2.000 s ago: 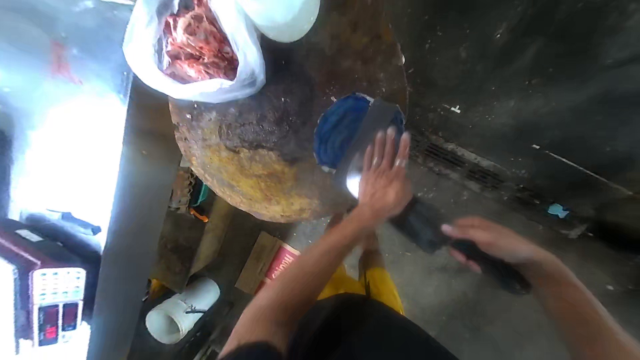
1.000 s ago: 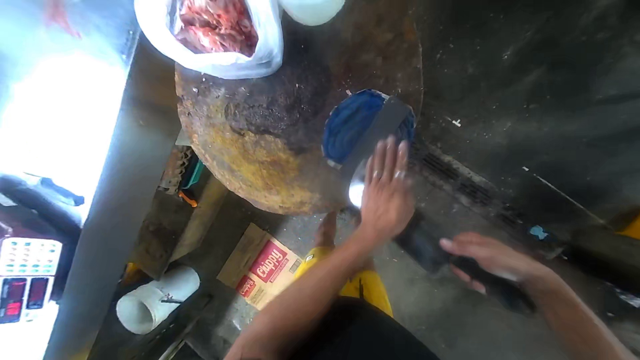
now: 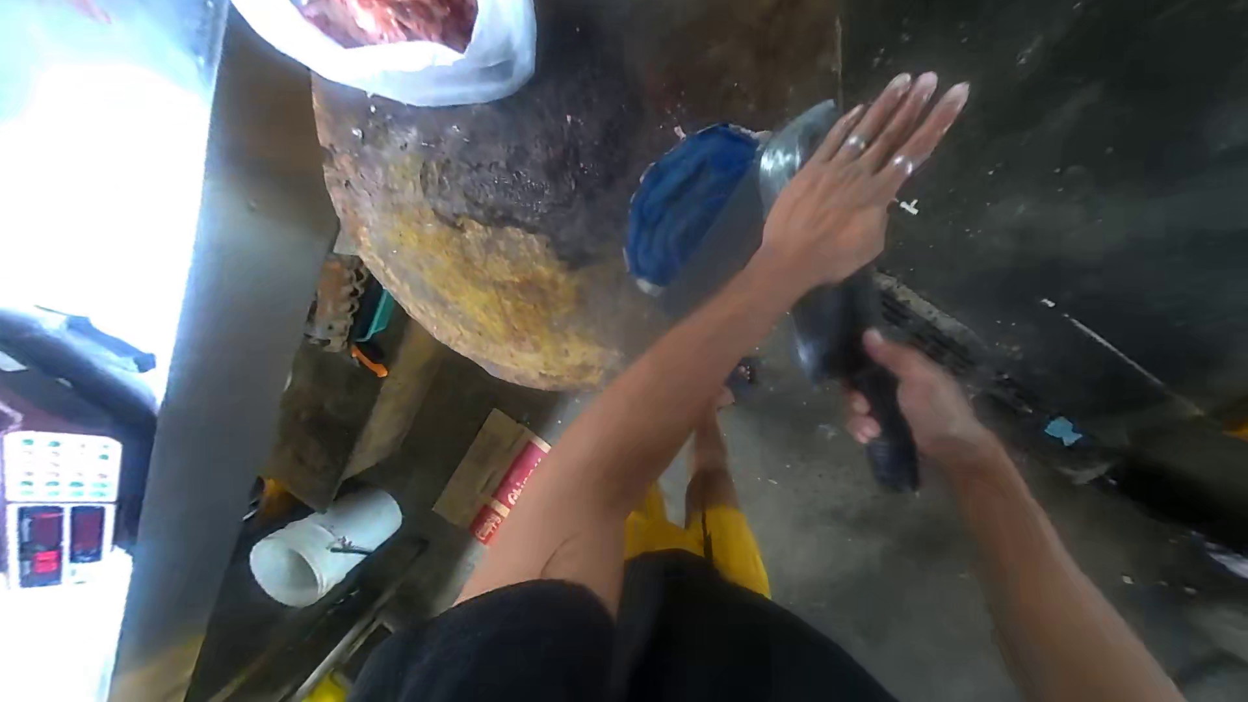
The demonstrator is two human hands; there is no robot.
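A broad, dark, flat-bladed tool [image 3: 827, 327] lies slantwise over the right part of a round blue object [image 3: 687, 200]; blur hides its exact kind. My right hand [image 3: 921, 400] is closed around its black handle. My left hand [image 3: 838, 200], with two rings, lies palm down on or just above the tool's upper part, fingers extended; whether it touches is unclear. The blue object has a ragged pale rim and rests at the right edge of a large round chopping block [image 3: 478, 273], dark and yellow-stained. A white plastic bag [image 3: 429, 78] of raw red meat lies at the top.
At the left are a metal counter [image 3: 219, 390] and a digital scale [image 3: 63, 507] with a keypad. Below the block lie a white bucket [image 3: 327, 548] on its side and a cardboard box [image 3: 492, 473]. A floor drain [image 3: 916, 322] runs at the right, near a blue scrap [image 3: 1063, 430].
My left hand has moved right and upward relative to the blue object, its fingers now past the object's right side. The tool in my right hand has turned to a steeper angle.
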